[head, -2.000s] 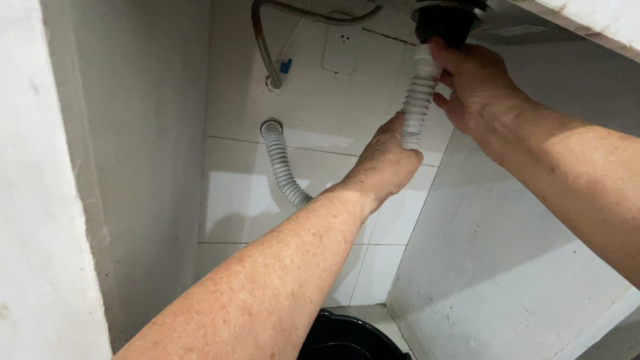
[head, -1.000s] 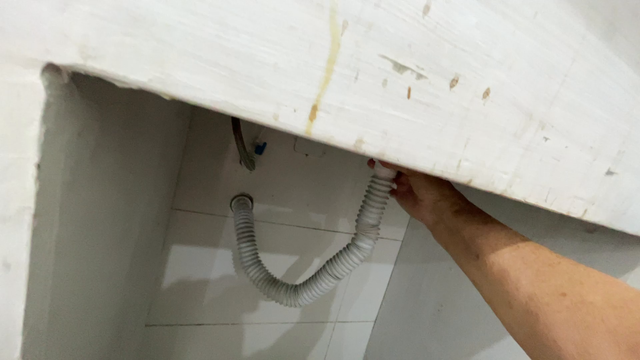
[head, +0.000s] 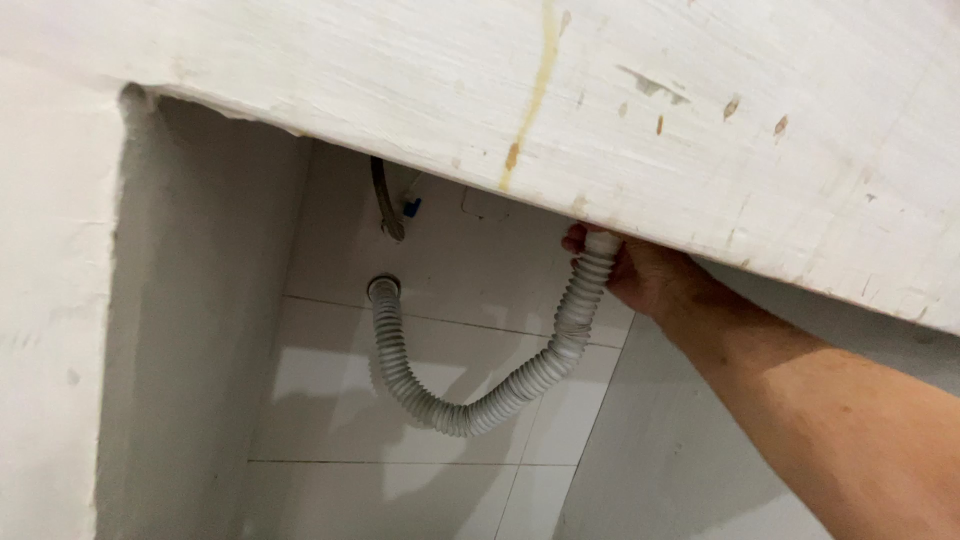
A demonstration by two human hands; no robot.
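Note:
A grey corrugated drain hose (head: 469,418) hangs in a U below the counter. Its left end enters a round wall hole (head: 384,288) in the tiles. My right hand (head: 637,274) is closed around the hose's upper right end, just under the counter's edge; fingertips show on the left of the hose and part of the hand is hidden by the counter front. Whatever the hose end meets above is out of sight. My left hand does not appear.
The white, stained counter front (head: 600,112) crosses the top. A braided supply hose (head: 384,199) and a small blue valve handle (head: 412,207) are on the back wall. Grey side walls (head: 195,337) flank the tiled recess.
My left hand, on the hose two seconds ago, has left the view. The hose now hangs in a full U, with my right hand still at its upper end. The view has shifted onto the counter front.

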